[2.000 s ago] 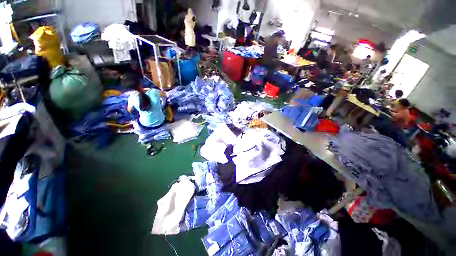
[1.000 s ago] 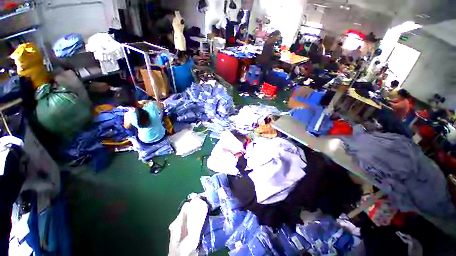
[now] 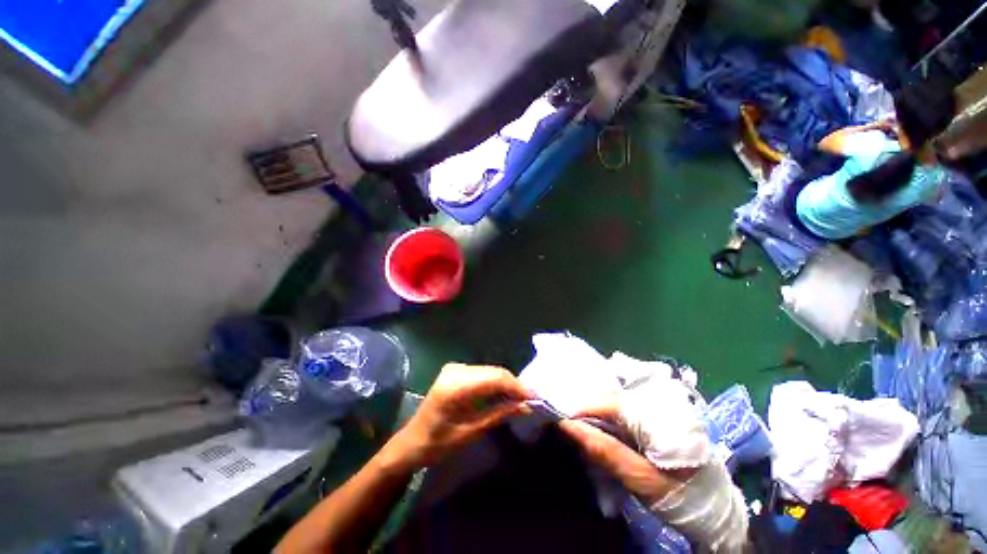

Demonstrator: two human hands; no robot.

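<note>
My left hand (image 3: 471,403), bare, is in the lower middle with thumb and fingers pinched on a thin pale strip (image 3: 543,408). It may be a cloth edge; it is too small to tell. My right hand (image 3: 612,438) reaches in from the lower right, and its fingertips meet the same strip close to my left fingertips. White cloth (image 3: 662,417) lies over or around the right hand and wrist; I cannot tell whether it is a glove. Dark clothing is below the hands.
The grey padded ironing board (image 3: 433,103) is at the top, with folded blue and white cloth under it. A red bucket (image 3: 424,265), clear bottles (image 3: 336,363) and a white box (image 3: 216,482) stand left. A seated person (image 3: 866,189) is among blue garments at right.
The view has swung left and down to the board end, bucket and wall. Both hands have come into view, pinched together on the thin strip. The seated person now appears at the right.
</note>
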